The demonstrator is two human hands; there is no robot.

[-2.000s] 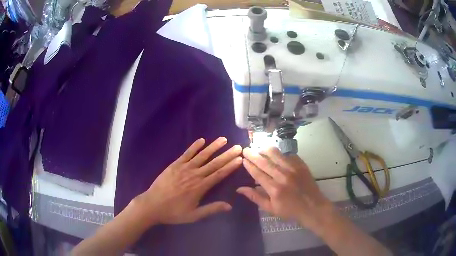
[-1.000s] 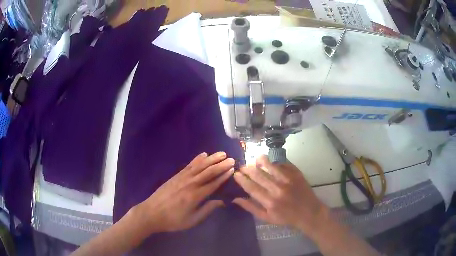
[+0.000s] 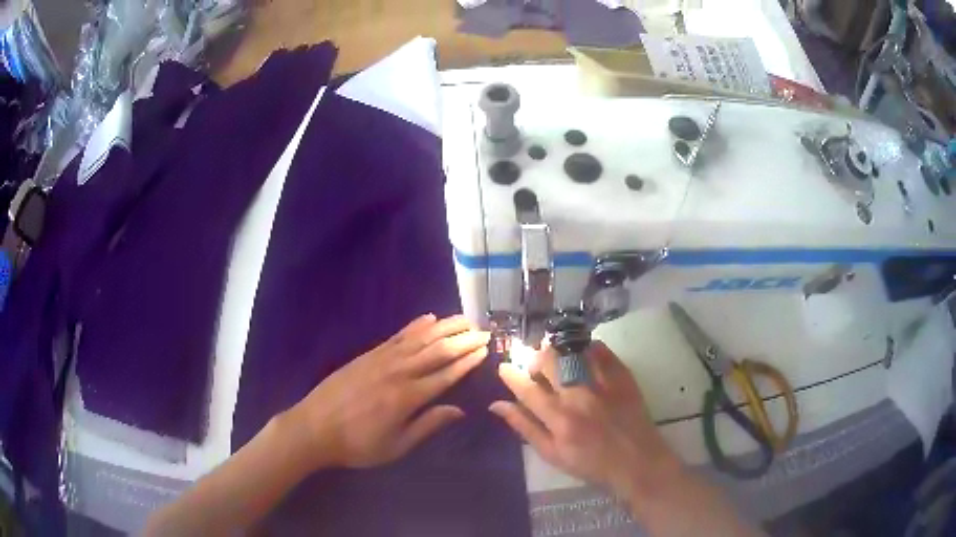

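A dark purple panel [image 3: 356,231] lies flat left of the white sewing machine [image 3: 618,220], its right edge beside the lit presser foot [image 3: 503,341]. A white pointed piece [image 3: 404,89] shows at its far end. My left hand [image 3: 393,393] lies palm down on the panel, fingertips just left of the presser foot. My right hand [image 3: 582,420] is palm down at the panel's right edge, its fingertips close in front of the needle area and partly behind a machine knob. Neither hand visibly pinches cloth.
Snips [image 3: 734,393] with green and yellow handles lie right of my right hand. More purple panels [image 3: 157,304] lie at left, with a small white piece [image 3: 108,140] near their far end. A printed paper [image 3: 708,63] lies behind the machine. Clear plastic bags [image 3: 157,42] are at back left.
The machine sits lower in the picture as the view has shifted. The panel has moved away from me past the presser foot, and both hands are nearer the needle area.
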